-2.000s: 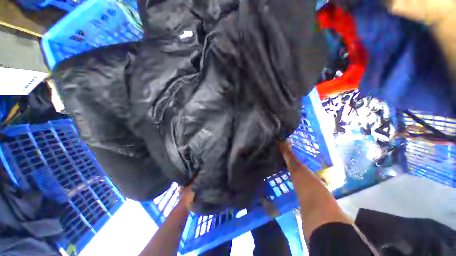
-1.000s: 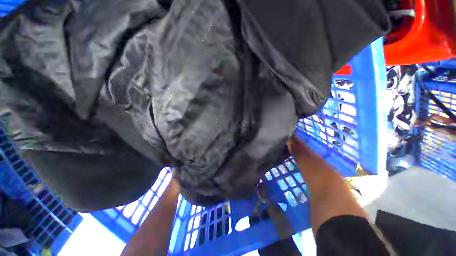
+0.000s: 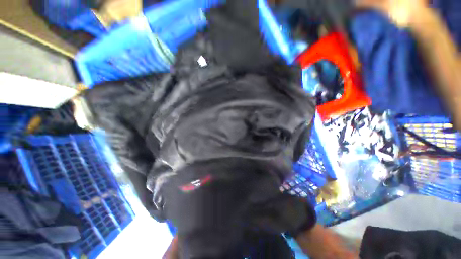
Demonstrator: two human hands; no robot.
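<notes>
A large heap of black jackets [image 3: 222, 126] fills the middle of the view, over a blue lattice-sided crate [image 3: 316, 152]. A small white label shows near its top and a red label with light marks lower down. My right hand [image 3: 308, 238] is at the heap's lower right; the wrist and forearm show, but black cloth hides the fingers. Only a sliver of my left hand or wrist [image 3: 173, 249] shows at the bottom edge, left of the cloth; its fingers are hidden. The view is blurred.
Another blue crate [image 3: 81, 177] stands at the left, with dark grey-blue garments [image 3: 30, 222] beside it. A red plastic stool [image 3: 349, 76] is at the upper right, near a person in blue. A black-and-white patterned bag [image 3: 361, 134] and another blue crate [image 3: 437, 162] are at the right.
The heap first came closer and filled more of the view, then shifted back. A red label has come into view, and my forearms are now lower and mostly hidden by the cloth.
</notes>
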